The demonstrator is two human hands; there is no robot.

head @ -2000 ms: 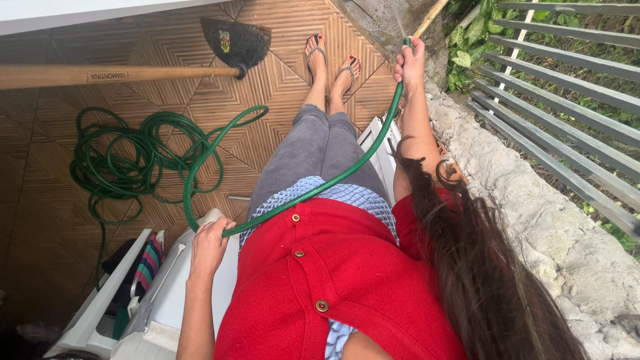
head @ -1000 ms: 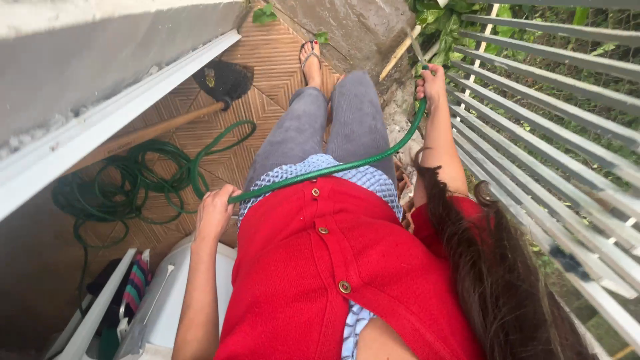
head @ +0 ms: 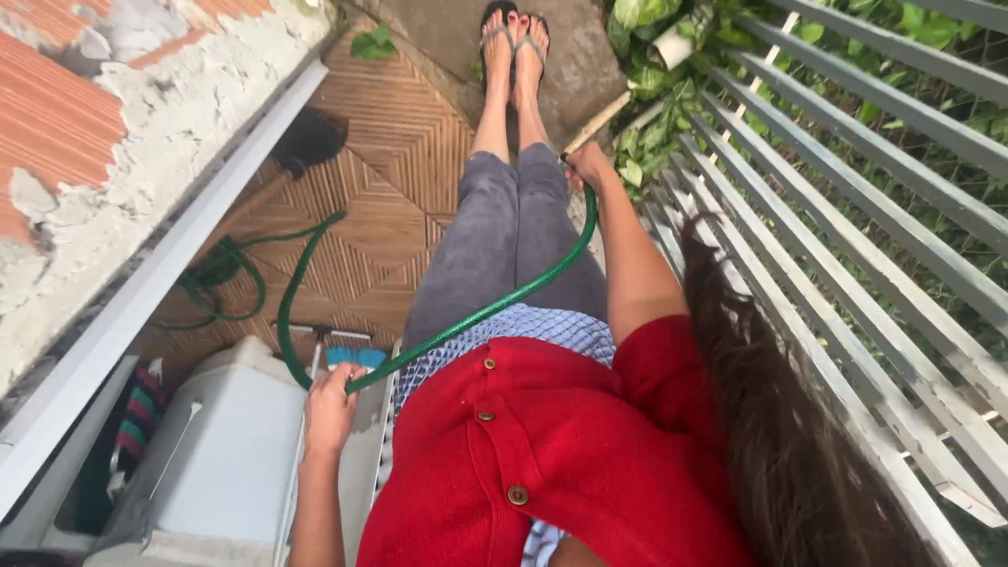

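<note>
A green garden hose (head: 480, 315) runs across my lap from hand to hand. My left hand (head: 329, 405) is closed around it beside a grey-white lidded container. From there the hose loops up over the tiled floor, with more coils lying under the ledge at the left. My right hand (head: 589, 167) grips the hose near its end, out beside my right knee; the fingers partly hide the end. A pale stick or pipe (head: 600, 120) shows just beyond that hand.
Metal slats (head: 850, 197) line the right, with leaves (head: 650, 134) beyond. A broken brick wall with a metal edge (head: 169, 276) is at the left, over a broom's dark head (head: 309, 142). Near my left hand are the container (head: 228, 449), a squeegee (head: 324, 331) and blue bristles (head: 358, 357).
Both feet are now on the stone slab; two seconds ago they were on the wood-patterned tiles. The view has shifted forward, with more brick wall showing. Both hands have kept hold of the hose.
</note>
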